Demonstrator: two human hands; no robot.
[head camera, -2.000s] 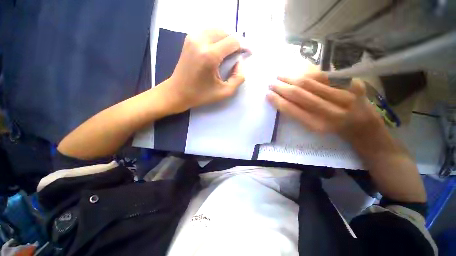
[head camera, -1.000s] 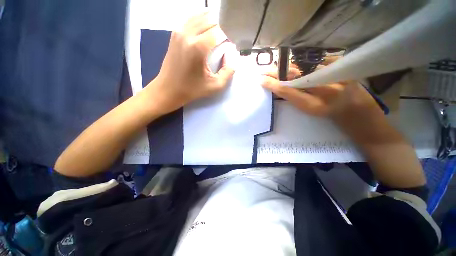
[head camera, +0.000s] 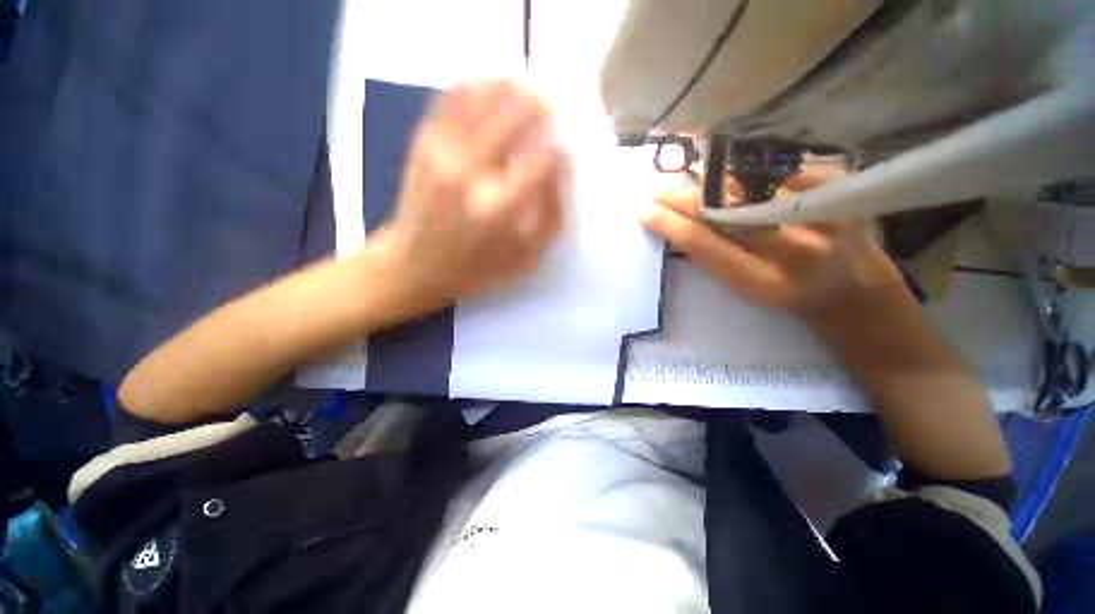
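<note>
A white piece (head camera: 540, 342) with a stepped notch at its right edge lies on a navy fabric panel (head camera: 408, 348) on the table. The navy shows as a band at the left and a thin line at the right edge. My left hand (head camera: 486, 198) is blurred and lies over the left part of the white piece; its fingers look bent, and whether they grip cloth cannot be told. My right hand (head camera: 769, 252) lies with fingers spread at the right edge of the white piece, partly hidden by the sewing machine head (head camera: 829, 84). The presser foot (head camera: 675, 154) is just above its fingertips.
A large dark navy pile (head camera: 156, 180) covers the left. Shears (head camera: 1057, 348) lie at the far right. A dark piece (head camera: 931, 226) is right of my right hand. Ruler marks (head camera: 733, 374) run along the table's front edge. A blue basket (head camera: 1045, 462) is below right.
Against one second ago, my left hand is more closed and blurred over the white piece. The view has shifted slightly, and the machine head appears further right. My right hand stays near the presser foot.
</note>
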